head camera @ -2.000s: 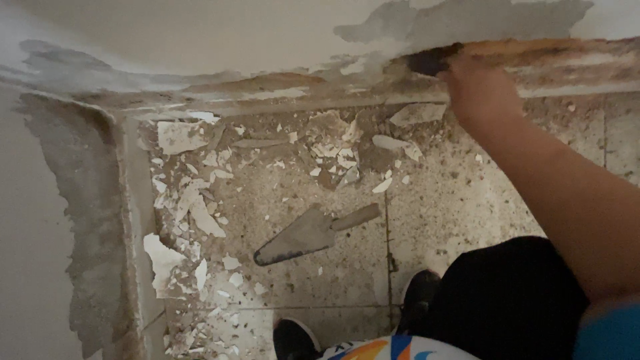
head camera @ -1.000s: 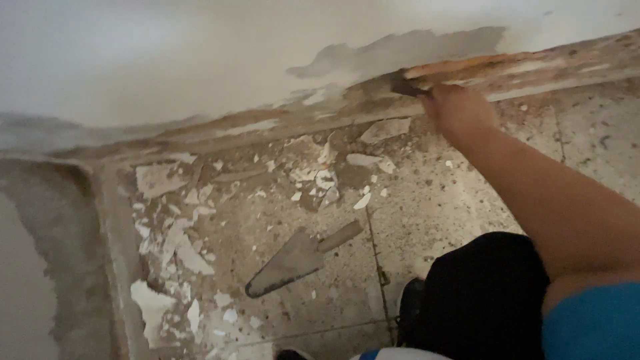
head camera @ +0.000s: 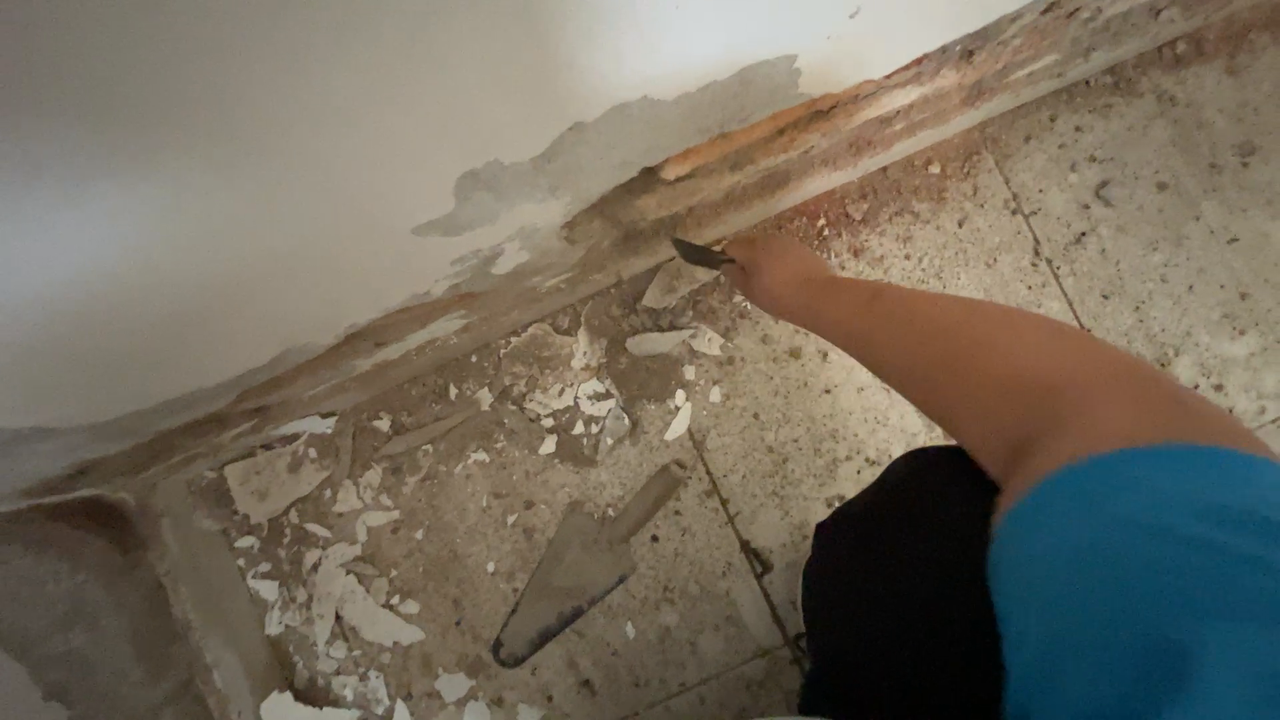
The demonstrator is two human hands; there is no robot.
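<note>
My right hand [head camera: 780, 272] is closed around a dark scraper-like tool [head camera: 700, 253], whose flat blade points left. The blade is by the top edge of the baseboard ledge [head camera: 860, 168], just above a large loose flake [head camera: 677, 283]. Whether the blade touches the wall cannot be told. A pointing trowel [head camera: 572, 575] lies flat on the tiled floor, its handle toward the upper right and its dusty blade toward the lower left. My left hand is outside the view.
Broken paint and plaster flakes [head camera: 370, 610] lie scattered along the wall's foot and in the left corner. The white wall [head camera: 300, 180] has a grey bare patch [head camera: 630, 140] and worn, orange-brown material low down. Speckled floor tiles [head camera: 1180, 210] stretch to the right.
My right hand has brought the tool down from the orange-brown strip on the wall to the ledge near the loose flake. The view has tilted and shifted. The trowel still lies on the floor.
</note>
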